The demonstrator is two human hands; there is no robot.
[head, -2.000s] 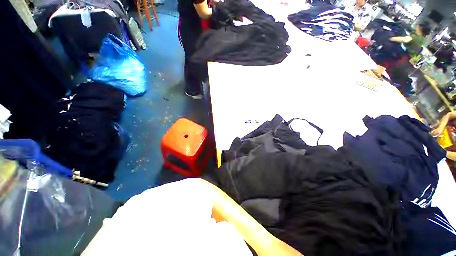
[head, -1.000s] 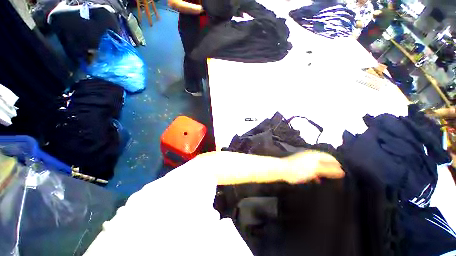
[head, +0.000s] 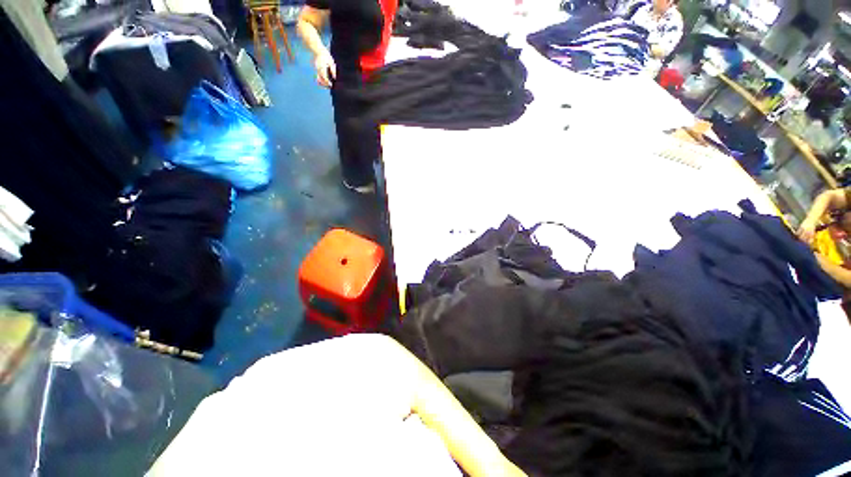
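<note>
A heap of black garments lies on the near end of the white-topped table. A smoother, greyer patch shows at its lower left, and a thin dark cord loop lies at its back edge. A navy pile with white stripes touches it on the right. My left forearm, in a white sleeve, runs down to the bottom edge beside the heap; my left hand is cut off by the picture's edge. My right hand is out of the picture.
A red stool stands on the blue floor left of the table. A person stands at the table's far left by another black pile. A blue plastic bag, dark cloth and a blue basket are at left.
My left hand, over the black heap one second ago, has moved down out of view. The heap's near part has resettled in folds. The standing person's arm now hangs lower.
</note>
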